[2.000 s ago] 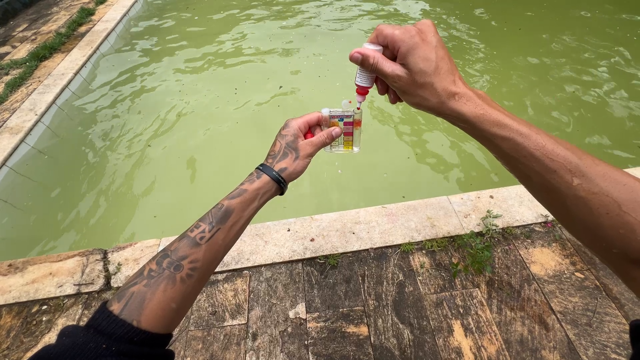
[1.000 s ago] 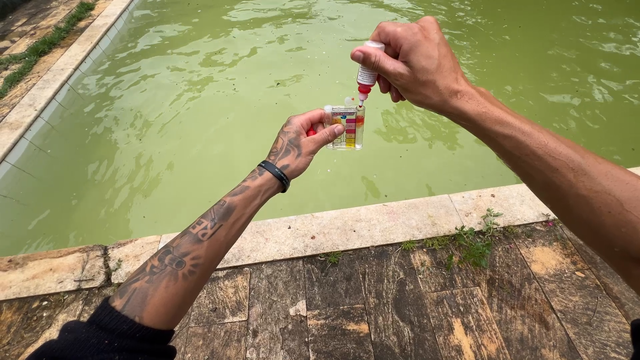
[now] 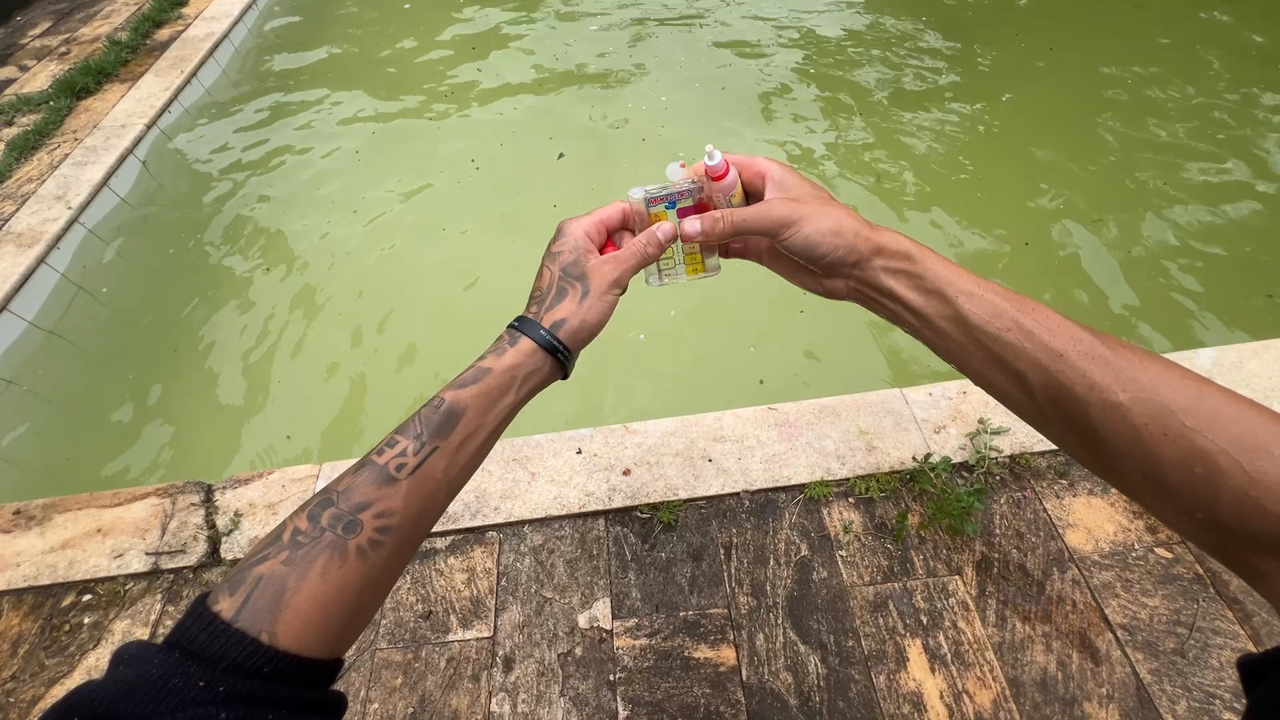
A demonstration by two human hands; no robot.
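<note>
Over the green water, my left hand (image 3: 590,262) grips the left side of a clear plastic pool water test kit (image 3: 672,262) with a coloured comparison chart. Something red shows between the fingers of that hand. My right hand (image 3: 790,222) holds a small dropper bottle (image 3: 722,182) upright, its white tip up and a red ring at its neck, right beside the kit. The right thumb also presses on the front of the kit. Clear liquid shows in the kit's lower part. A small round clear cap stands up at its top edge.
The pool's green water (image 3: 480,200) lies beneath both hands. Pale stone coping (image 3: 640,462) runs along the near edge, with weeds (image 3: 950,490) beside it and weathered stone paving (image 3: 670,580) closer to me. Another coping edge (image 3: 110,150) and grass (image 3: 75,85) are at the left.
The dropper bottle was tip down above the kit; now it is tip up beside it. My right hand has come down, and its thumb is now on the kit.
</note>
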